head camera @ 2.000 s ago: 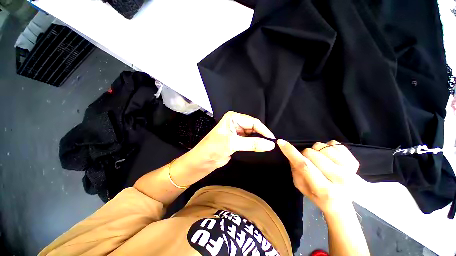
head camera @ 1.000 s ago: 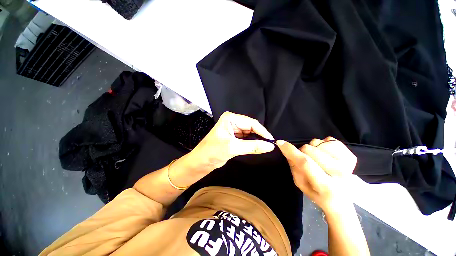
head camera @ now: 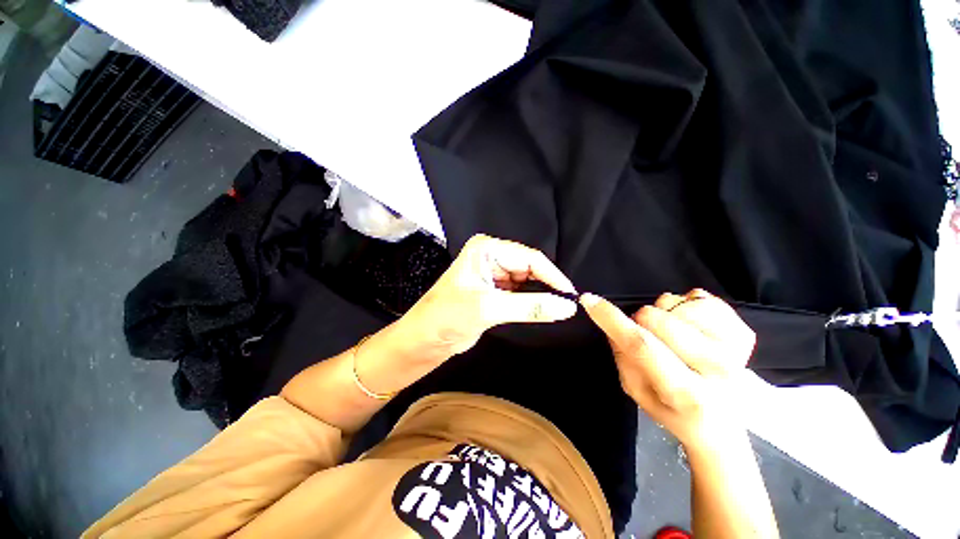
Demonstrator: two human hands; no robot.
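Note:
The large black garment spreads over the white table and hangs over the near edge. Its folded edge runs along the near side to my hands. My left hand pinches the folded edge between thumb and finger. My right hand meets it at the fingertips, thumb and index closed on the same edge, other fingers curled. No needle or thread can be made out at the fingertips. A thin white-and-grey trim lies at the right end of the folded edge.
A long white table runs diagonally. A heap of black cloth lies below its left edge, with a small clear pack beside it. A black crate stands on the grey floor. A red object shows at the bottom.
My right hand's curled fingers shifted slightly. Both hands stay at the same place on the folded edge. The garment has barely moved.

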